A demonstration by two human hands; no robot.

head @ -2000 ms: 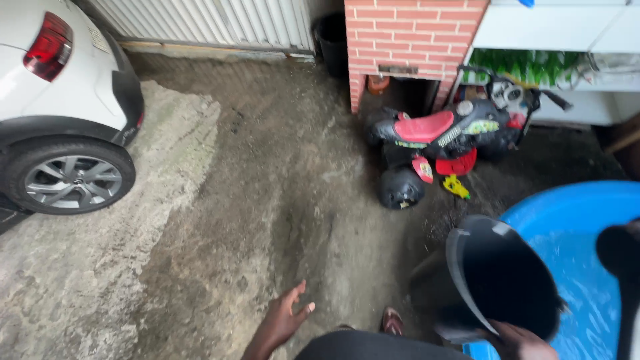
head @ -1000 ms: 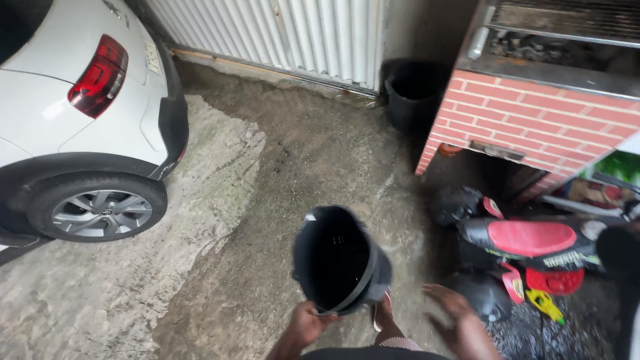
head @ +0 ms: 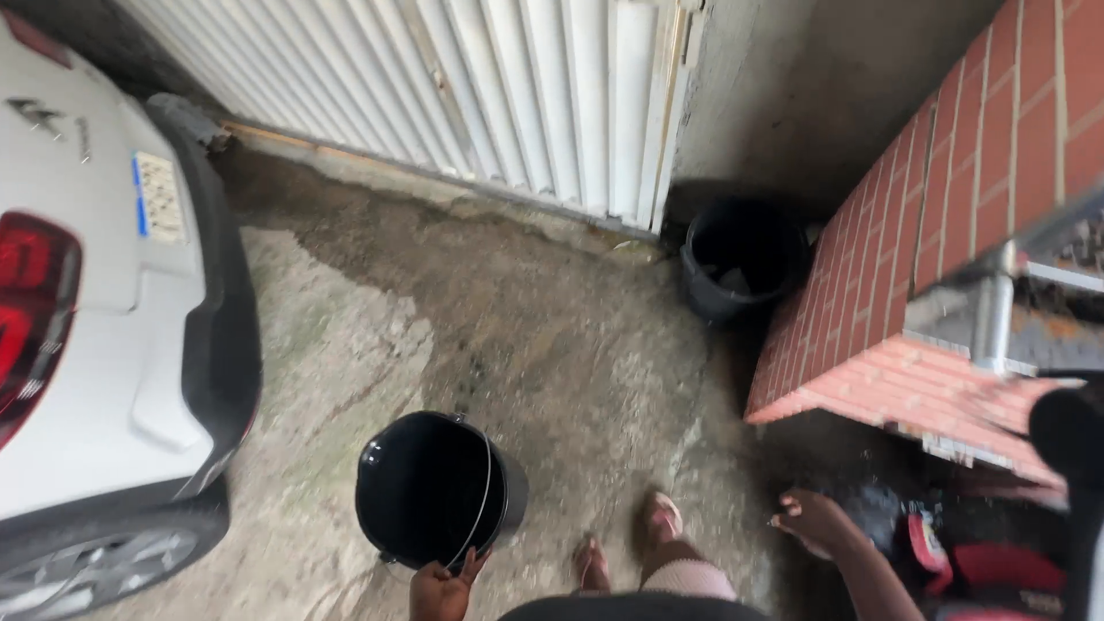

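Note:
A black plastic bucket (head: 513, 500) with a thin wire handle hangs at lower centre-left, above the concrete floor, its mouth toward the camera. My left hand (head: 448, 586) is closed on its near rim by the handle. The inside is dark, so its contents cannot be told. My right hand (head: 811, 522) is held out at lower right, fingers loosely bent and apart, holding nothing, near the ride-on toy vehicle.
A white car (head: 95, 345) stands at left. A white corrugated metal gate (head: 535, 95) and a second black bucket (head: 733, 297) are ahead. A brick-patterned barbecue structure (head: 871, 250) stands at right, above a red and black ride-on toy (head: 1009, 565). The concrete floor (head: 552, 328) looks wet in places.
The bucket was at the blue tub two seconds ago; it is now over the floor toward the car, in my left hand. The view has swung left, and the tub is out of view.

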